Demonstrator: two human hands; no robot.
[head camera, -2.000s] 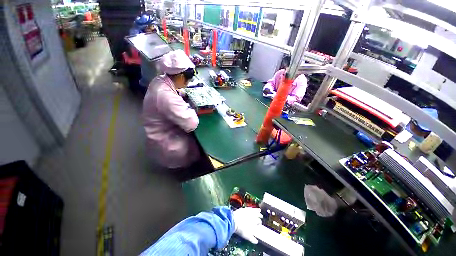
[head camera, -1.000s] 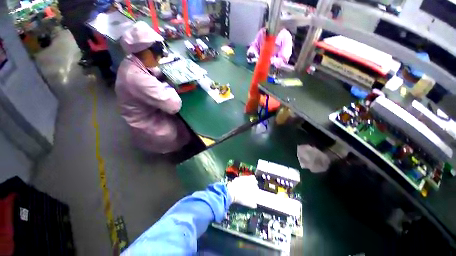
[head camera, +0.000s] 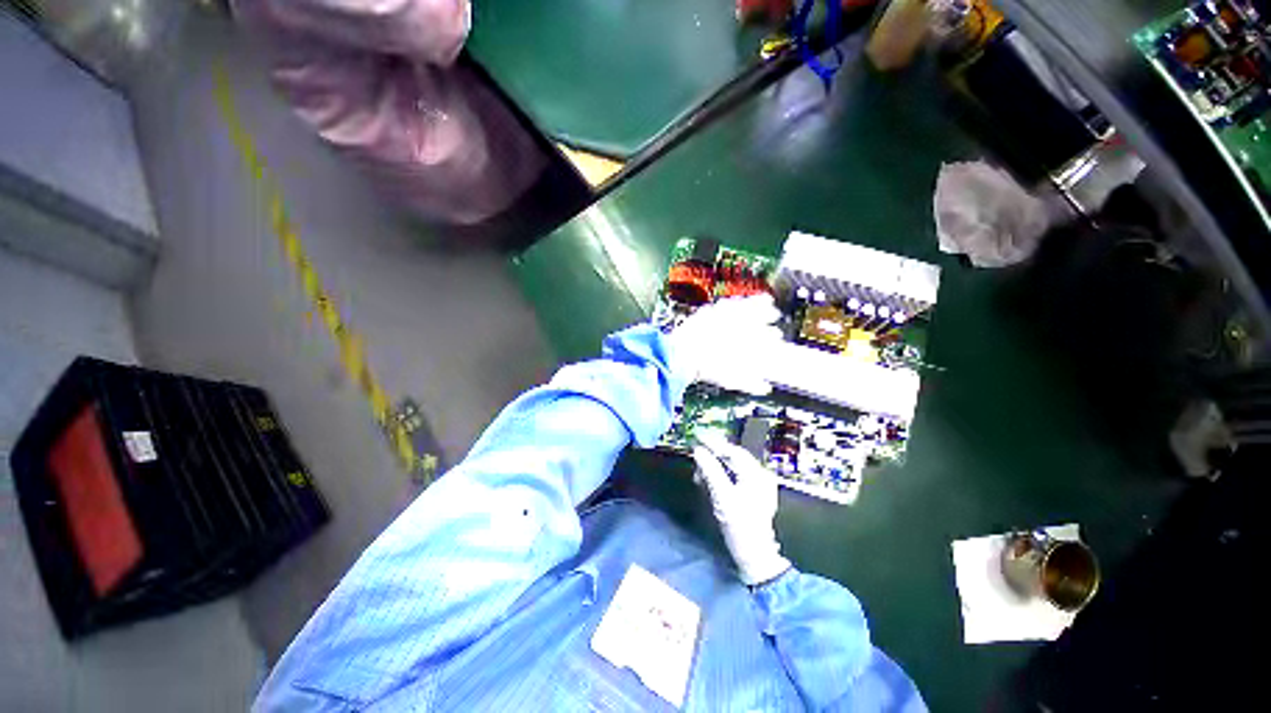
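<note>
A green power supply board (head camera: 822, 439) lies on the green bench mat, with orange-red coils (head camera: 697, 281) at its far left corner and a yellow-taped transformer (head camera: 825, 329) between two pale heatsinks (head camera: 857, 275). My left hand (head camera: 725, 343), in a white glove, lies over the left end of the nearer heatsink; its fingers blend with the heatsink, so its grip is unclear. My right hand (head camera: 739, 504), also in a white glove, is at the board's near left edge. Its fingers are pinched on a thin dark tool (head camera: 726, 471); the tip is hard to make out.
A shiny metal cup (head camera: 1048, 568) with amber liquid stands on white paper (head camera: 987, 592) at the right. A crumpled white wipe (head camera: 987, 212) lies behind. Another board (head camera: 1227, 70) is at the upper right. Black totes (head camera: 209, 474) stand left; a person's pink sleeve (head camera: 404, 112) is at the top.
The view has tipped down toward the bench. My right hand and the cup on paper have come into view. My left hand stays over the heatsink's left end.
</note>
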